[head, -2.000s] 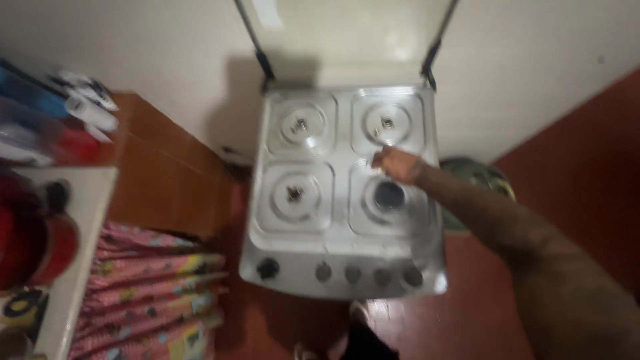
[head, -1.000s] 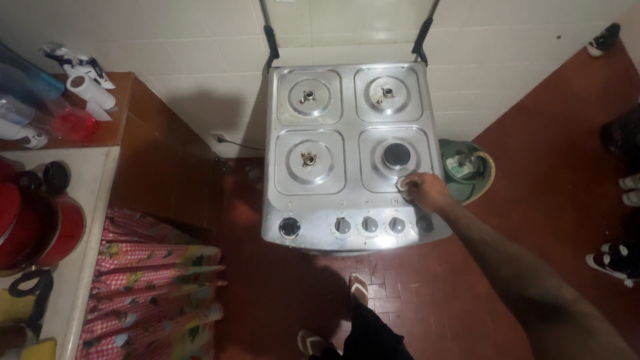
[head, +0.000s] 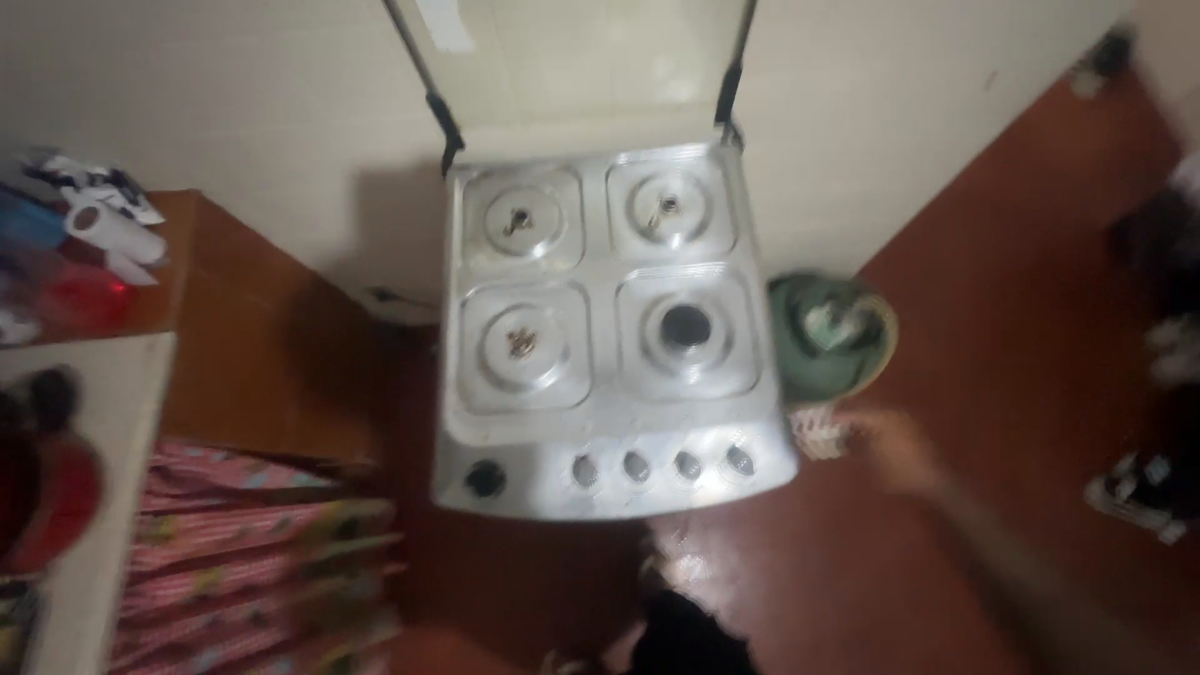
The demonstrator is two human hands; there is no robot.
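A silver four-burner gas stove (head: 600, 291) stands in the middle with its glass lid (head: 581, 66) raised. The front right burner bears a black cap (head: 686, 326); the other three show bare burner centres. My right hand (head: 886, 450), blurred, is off the right front corner of the stove. A pale, reddish-striped cloth-like thing (head: 818, 431) is at its fingertips, between the hand and the stove's edge. Knobs (head: 636, 466) line the front panel. My left hand is out of view.
A green tub (head: 830, 337) with things in it stands right of the stove. On the left are a wooden cabinet (head: 253, 347), a counter with a red pot (head: 70, 502), a paper roll (head: 114, 232) and a pink patterned curtain (head: 244, 553). Shoes (head: 1139, 492) lie at the far right.
My right hand has moved from the stovetop, where it was near the front right burner, outward past the stove's right edge. The view has shifted.
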